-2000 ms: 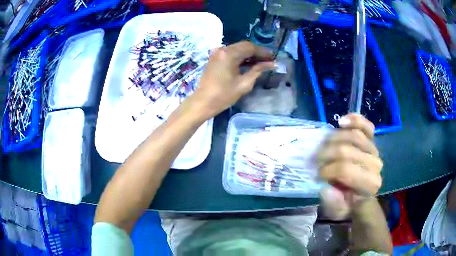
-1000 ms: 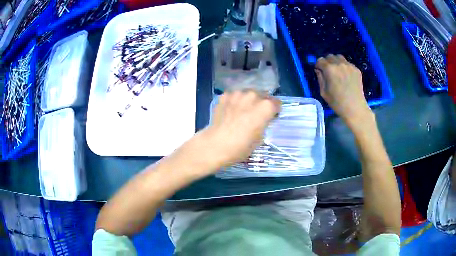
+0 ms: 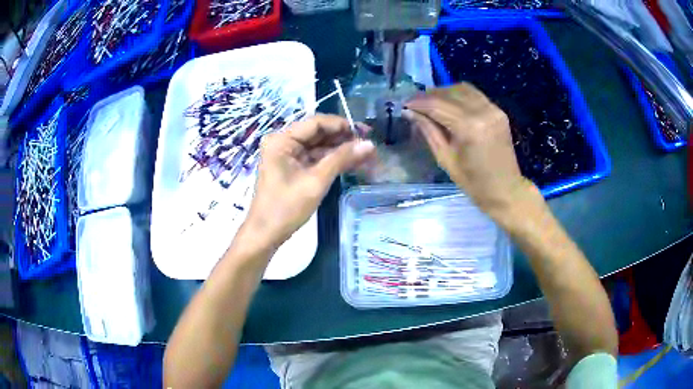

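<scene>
My left hand (image 3: 308, 163) holds a slim white rod (image 3: 345, 109) between thumb and fingers, left of the press base, with the rod pointing up. My right hand (image 3: 471, 140) is at the right of the press base (image 3: 389, 163), its thumb and fingertips pinched on a tiny dark fitting (image 3: 406, 111) near the slot. The press ram (image 3: 393, 61) is above the base. The clear box (image 3: 349, 285) in front holds rods, some with red ends. The white tray (image 3: 228, 262) at left holds a heap of loose rods.
The black-fittings bin (image 3: 581, 129) is right of the press. Two whitish boxes (image 3: 112, 156) stand at left, beside a blue stock bin (image 3: 38, 205). A red bin (image 3: 235, 34) and more blue bins are at the top. Another blue bin (image 3: 661, 114) is far right.
My right hand has moved left from the black-fittings bin to the press base. My left hand has moved from above the clear box up and left, and now holds a rod upright.
</scene>
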